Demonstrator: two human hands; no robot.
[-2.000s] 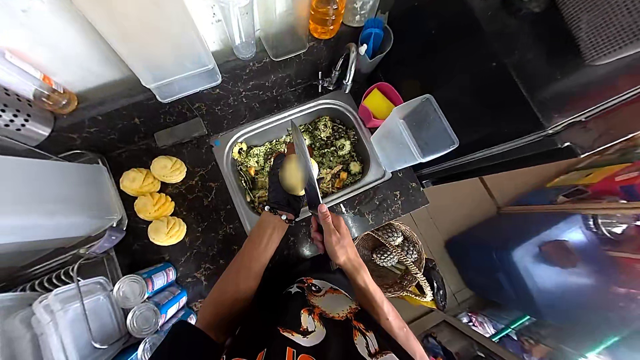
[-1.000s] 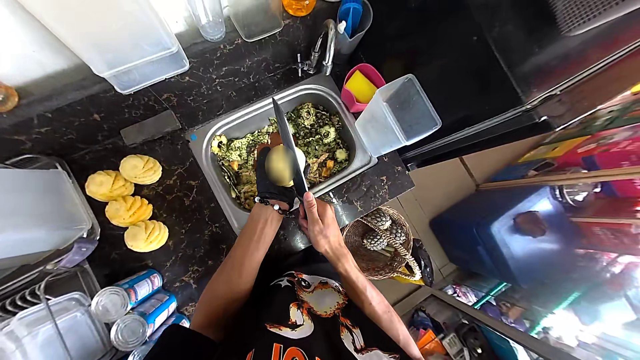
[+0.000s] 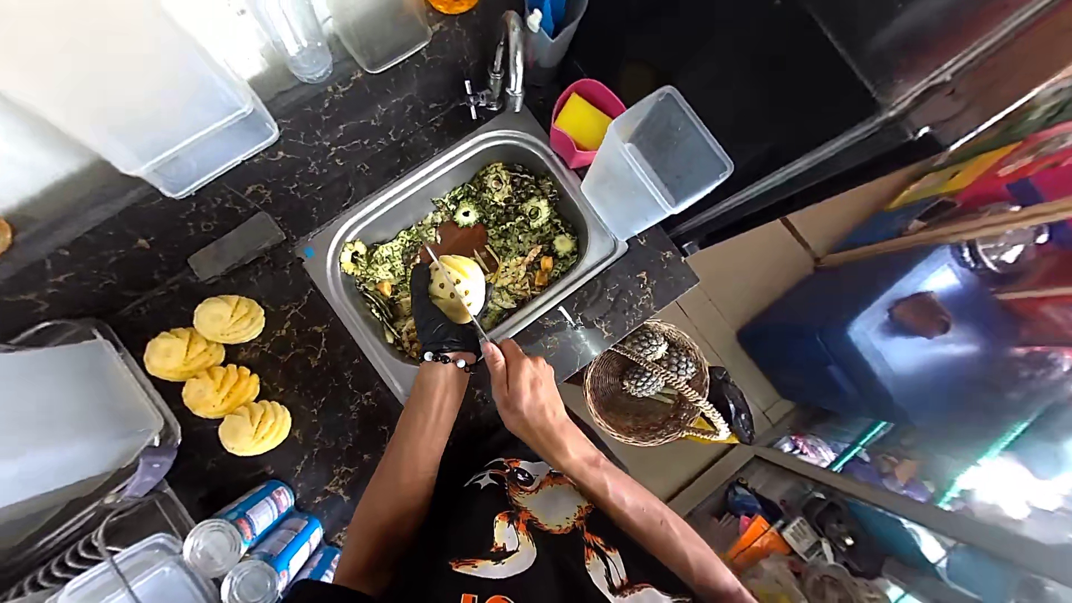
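Observation:
My left hand (image 3: 435, 316), in a black glove, holds a peeled pineapple (image 3: 461, 280) with dark eyes over the steel sink (image 3: 368, 197). My bare right hand (image 3: 523, 385) grips a long knife (image 3: 456, 293), whose blade lies across the fruit's face. Green pineapple peels and crowns (image 3: 536, 209) fill much of the sink, with some orange scraps among them. Several peeled pineapples (image 3: 222, 391) with spiral grooves sit on the dark marbled counter left of the sink.
A clear plastic container (image 3: 662, 163) and a pink holder (image 3: 572, 155) with a yellow sponge stand right of the faucet (image 3: 512, 63). Below right, a wicker basket (image 3: 611, 410) holds unpeeled pineapples. Cans (image 3: 268, 519) lie at lower left, near a dish rack (image 3: 126, 419).
The knife blade has tilted from steep to more slanted over the pineapple, whose face with dark eyes now shows clearly. Both hands remain over or beside the sink. The view has shifted.

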